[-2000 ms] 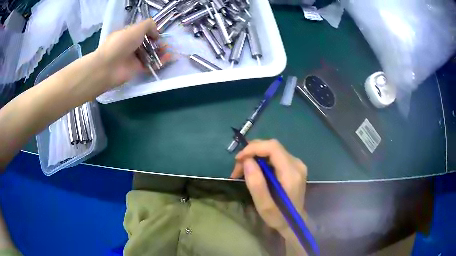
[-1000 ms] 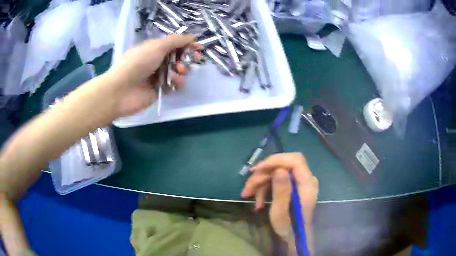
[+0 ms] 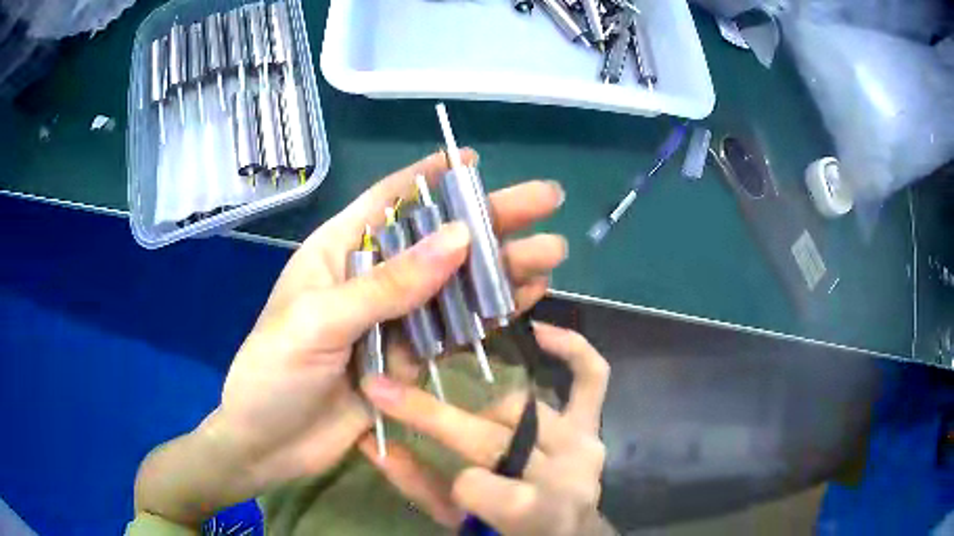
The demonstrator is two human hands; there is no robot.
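Observation:
My left hand (image 3: 298,340) holds several silver metal cylinders (image 3: 479,246) in a fan over my lap, the thumb across them. Three show small yellow bits at their upper ends and pale rods at their lower ends. The rightmost one has its pale rod pointing up, opposite to these. My right hand (image 3: 554,461) is just below, its fingertips at the lower end of the leftmost cylinder. It also holds a dark-tipped tool (image 3: 519,440), likely tweezers, whose handle is mostly hidden.
The clear plastic box (image 3: 322,136) with rows of cylinders stands at the left. The white tray (image 3: 513,94) with loose cylinders is at the back. A pen (image 3: 636,188), a small clear piece (image 3: 696,154), a smartphone (image 3: 779,230) and a white rounded object (image 3: 828,186) lie right. Plastic bags (image 3: 873,94) are behind.
My left hand has come out of the tray to over my lap with the cylinders, now fanned. My right hand has moved in beside them. The view has shifted, showing more of the clear box.

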